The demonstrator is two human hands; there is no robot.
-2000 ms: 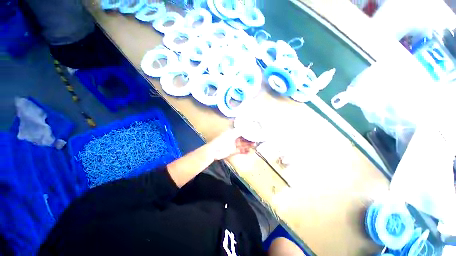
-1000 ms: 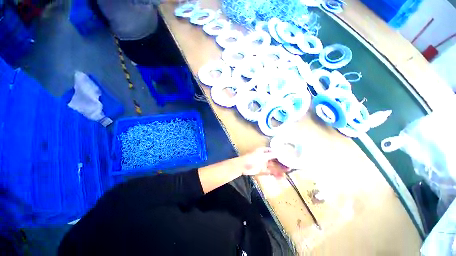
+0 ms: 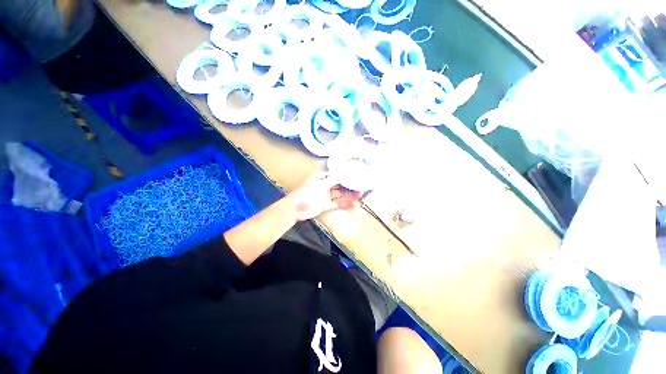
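My left hand (image 3: 321, 199) is at the near side of the bench, its fingers closed on the lower edge of a pale ring (image 3: 351, 169). The ring is overexposed and its detail is hard to see. My right hand is out of view; only bare skin of an arm shows at the bottom edge. Many overlapping pale rings (image 3: 237, 102) lie beyond my left hand. A thin dark line (image 3: 387, 229) runs beside the fingers, and a small brownish spot (image 3: 401, 218) shows on the cardboard.
Cardboard (image 3: 467, 310) covers the bench. Stacked blue and white rings (image 3: 540, 299) stand at the right end. A clear plastic bag (image 3: 559, 139) lies on the far side. A blue crate (image 3: 168, 212) of short light-blue pieces stands beside the bench. A person's leg (image 3: 51, 25) shows upper left.
The view swung right and back. The deep blue ring at the far side of the spread rings no longer shows there. My left hand still holds a pale ring.
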